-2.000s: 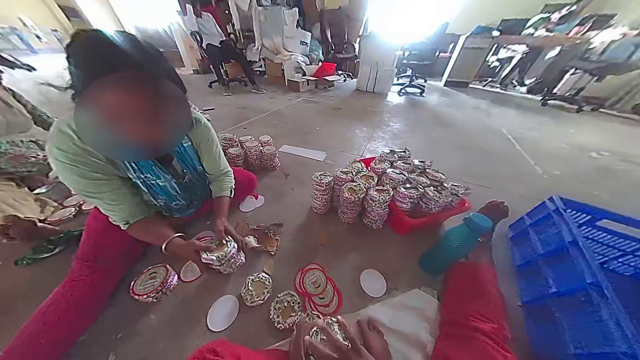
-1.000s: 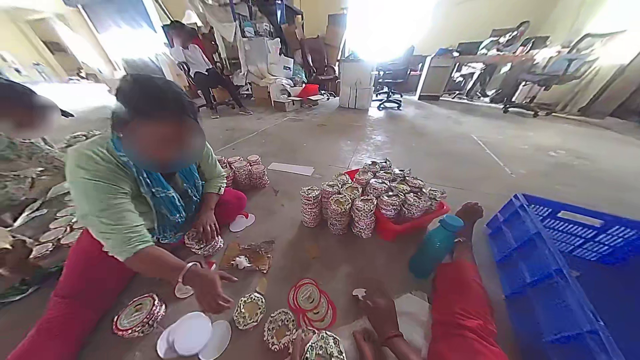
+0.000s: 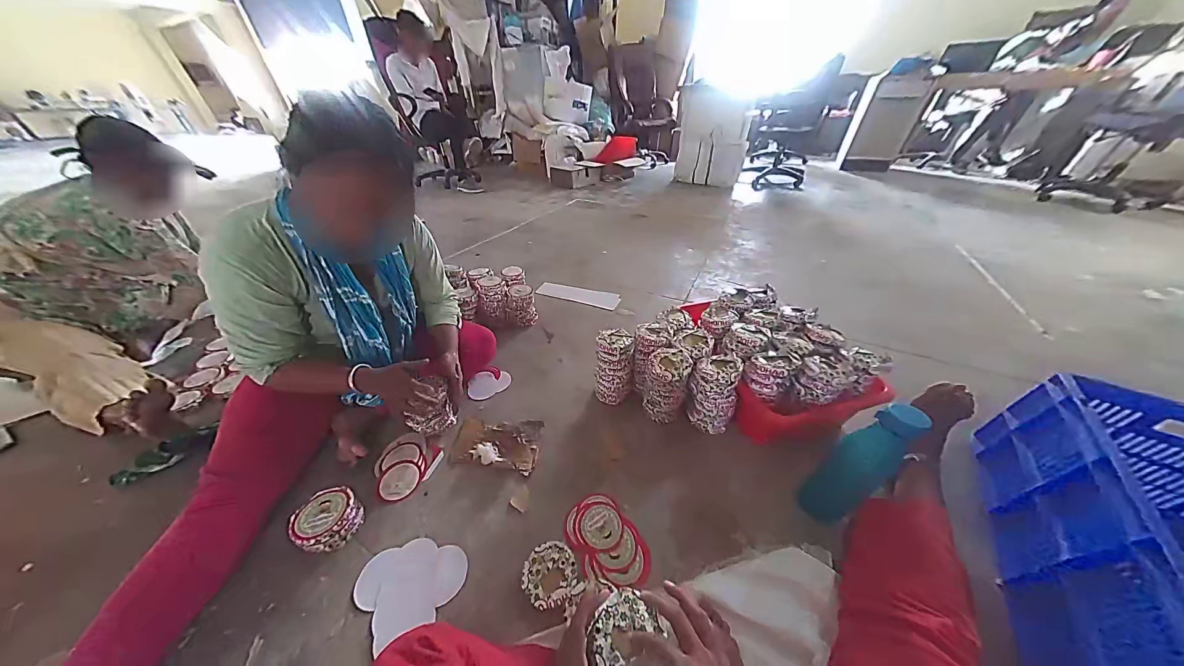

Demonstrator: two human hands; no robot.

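At the bottom of the view, my left hand (image 3: 575, 634) and my right hand (image 3: 689, 629) hold a round wrapped roll (image 3: 622, 627) with patterned paper between them. The right fingers lie across its top. Just beyond it, another patterned paper ring (image 3: 549, 575) lies on the floor, beside overlapping round labels with red rims (image 3: 608, 536). White paper discs (image 3: 412, 583) overlap on the floor to the left. A single wrapped roll (image 3: 326, 520) rests farther left. A white sheet (image 3: 772, 597) lies by my right hand.
A co-worker opposite holds a wrapped stack (image 3: 428, 404); another person sits at far left. Stacked rolls (image 3: 664, 384) stand beside a loaded red tray (image 3: 814, 412). A teal bottle (image 3: 860, 462) lies against my leg, with a blue crate (image 3: 1064, 499) to the right. A brown scrap (image 3: 499, 447) bears white stuff.
My right hand, low over the white sheet one second ago, is now on the wrapped roll beside my left hand. The co-worker's extended hand is back at a wrapped stack.
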